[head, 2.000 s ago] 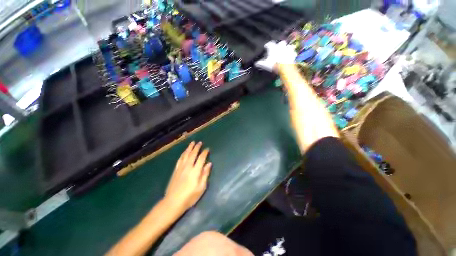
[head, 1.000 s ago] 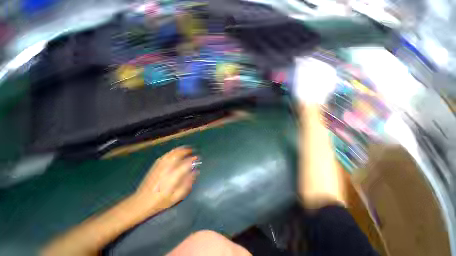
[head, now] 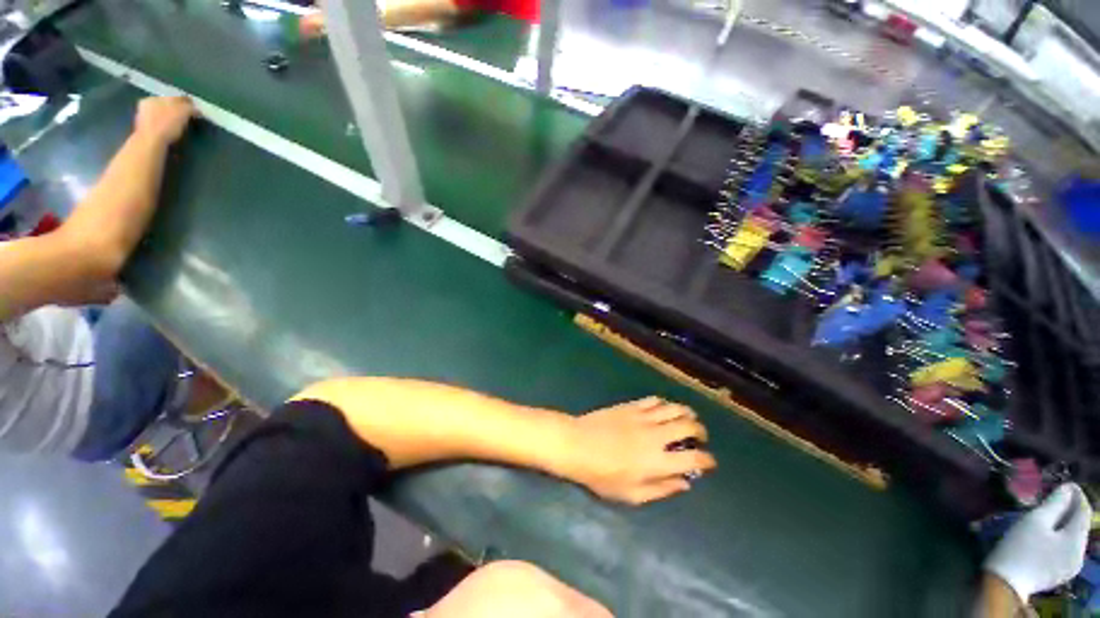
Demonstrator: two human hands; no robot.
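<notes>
My bare left hand (head: 639, 452) rests low over the dark-green bench (head: 483, 326), fingers curled around a small dark piece (head: 684, 445) that is mostly hidden. My right hand (head: 1045, 543), in a white glove, is at the lower right edge, by loose coloured clips; whether it holds anything cannot be told. A pink clip (head: 1024, 479) lies just above it. The black compartment tray (head: 712, 350) holds a blurred mass of blue, teal, yellow and pink binder clips (head: 859, 316) with silver wires; compartments at its left end are empty.
A yellow-brown strip (head: 724, 398) runs along the tray's near side. A grey upright (head: 372, 109) stands on a pale rail (head: 290, 151). Another person's arm (head: 115, 217) reaches over the bench at left; a further arm (head: 416, 12) shows at the top. A small dark-blue item (head: 372, 219) lies near the upright.
The view has swung left, bringing the upright and the neighbouring person in; the tray and right hand now appear further right. The dark piece now shows between my left fingers.
</notes>
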